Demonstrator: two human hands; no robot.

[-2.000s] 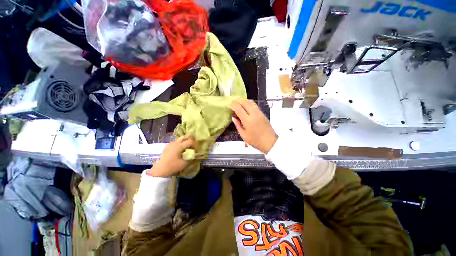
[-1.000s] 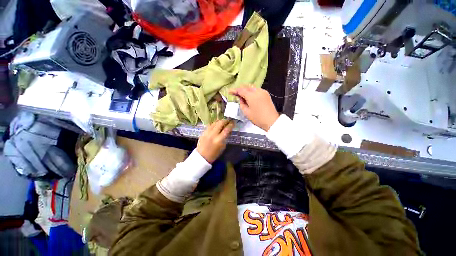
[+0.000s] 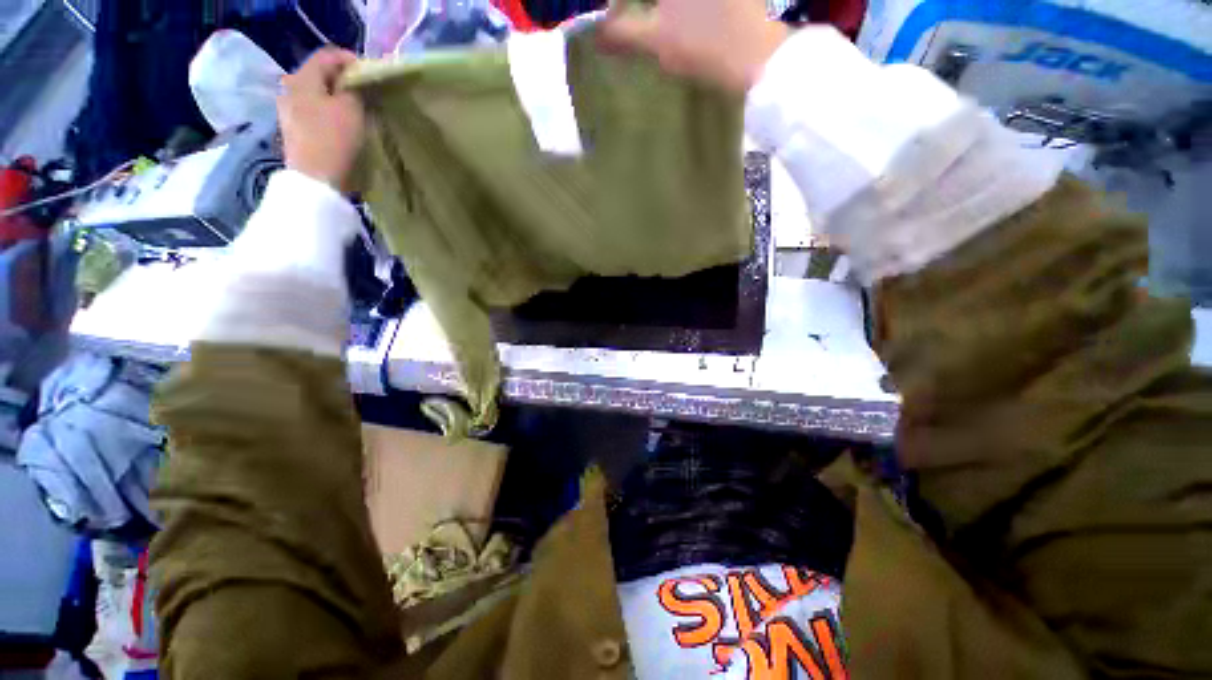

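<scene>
The olive-green knit garment [image 3: 625,186] hangs spread out in the air between my two hands, above the table. My left hand [image 3: 322,120] grips its upper left end. My right hand [image 3: 698,40] grips its upper edge at the right, near the top of the picture. A white label or paper slip [image 3: 545,93] lies on the garment near its top edge. A narrow sleeve hangs down on the left, past the table's front edge.
The sewing machine [image 3: 1063,67] stands at the upper right, partly behind my right sleeve. A grey motor box [image 3: 186,193] is at the left. A dark patch [image 3: 638,312] lies on the white table. Crumpled green pieces [image 3: 452,558] lie on cardboard [image 3: 432,478] below.
The garment has gone from lying crumpled on the table to being lifted and spread. My left hand has moved up and left, my right hand up. The white slip now shows larger and higher.
</scene>
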